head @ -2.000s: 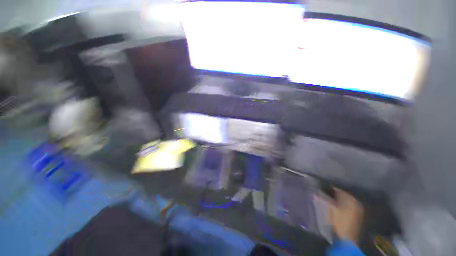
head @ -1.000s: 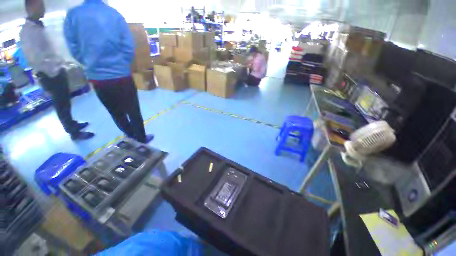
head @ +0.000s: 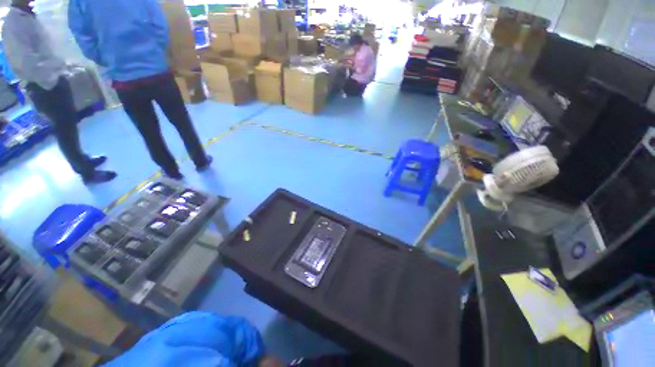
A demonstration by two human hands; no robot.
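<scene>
A dark smartphone (head: 316, 252) with a printed pattern on its upper face lies in a compartment of the large black tray (head: 391, 287) in front of me. Two small yellowish pieces sit at the tray's far left part. My left arm, in a blue sleeve, reaches in at the bottom edge. Only a sliver of my left hand (head: 270, 361) shows beyond the cuff, cut off by the picture's edge, beside a dark shape with small white marks. Its fingers are hidden. My right hand is out of the picture.
Grey parts tray (head: 147, 233) stands at left by a blue stool (head: 68, 228). The bench (head: 495, 251) at right holds a white fan (head: 524, 170), yellow paper (head: 542, 304) and a lit instrument. Another blue stool (head: 415, 166), cartons (head: 305, 89) and three people are beyond.
The view has swung from the monitors and test pads to the trays and floor at left. Since then it has shifted slightly, and a sliver of my left hand now shows at the bottom.
</scene>
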